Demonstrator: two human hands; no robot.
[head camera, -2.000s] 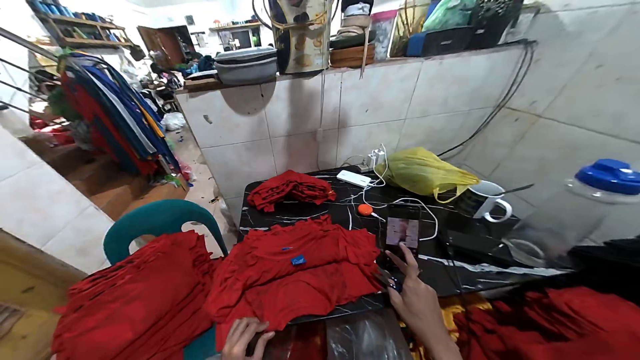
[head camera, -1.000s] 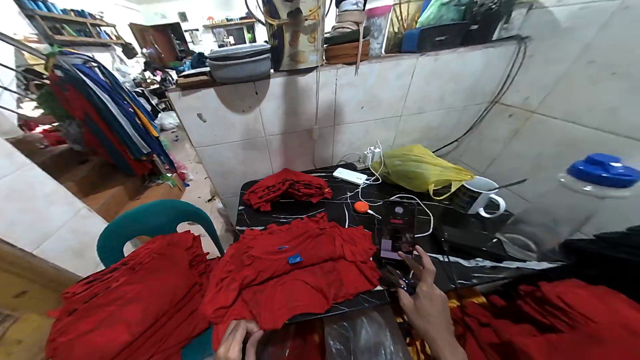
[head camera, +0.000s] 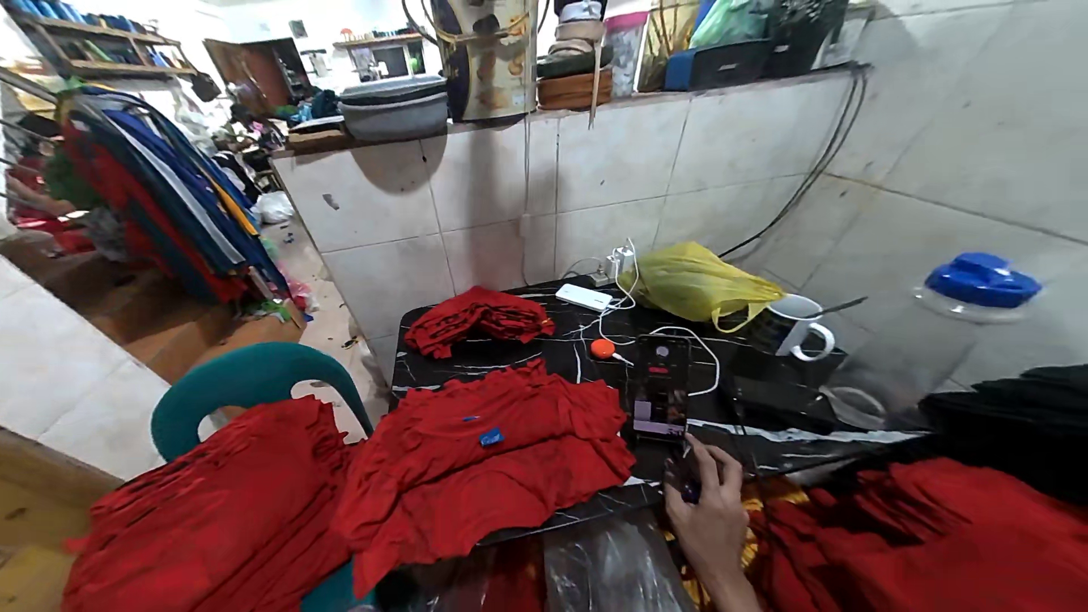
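My right hand (head camera: 710, 510) is at the table's front edge, just below a smartphone (head camera: 661, 387) with a lit screen. A small dark object (head camera: 682, 478), too unclear to name, is held between its thumb and fingers. My left hand is out of view. Left of the phone, a red fabric garment (head camera: 501, 450) with a small blue label (head camera: 491, 437) is spread on a stack at the front edge of the black marble-patterned table (head camera: 586, 510). Behind it is a folded red garment bundle (head camera: 480, 319).
A green plastic chair (head camera: 255, 361) bears a red garment stack (head camera: 212, 510). On the table are a white power strip (head camera: 584, 296), an orange round object (head camera: 602, 348), a yellow bag (head camera: 701, 280), a mug (head camera: 786, 323) and a blue-lidded clear jug (head camera: 926, 348). More red fabric (head camera: 943, 544) lies right.
My left hand, at the red garment's lower edge in both earlier frames, has gone out of view. My right hand's fingers have drawn back from over the phone to just below it. The phone's screen has changed.
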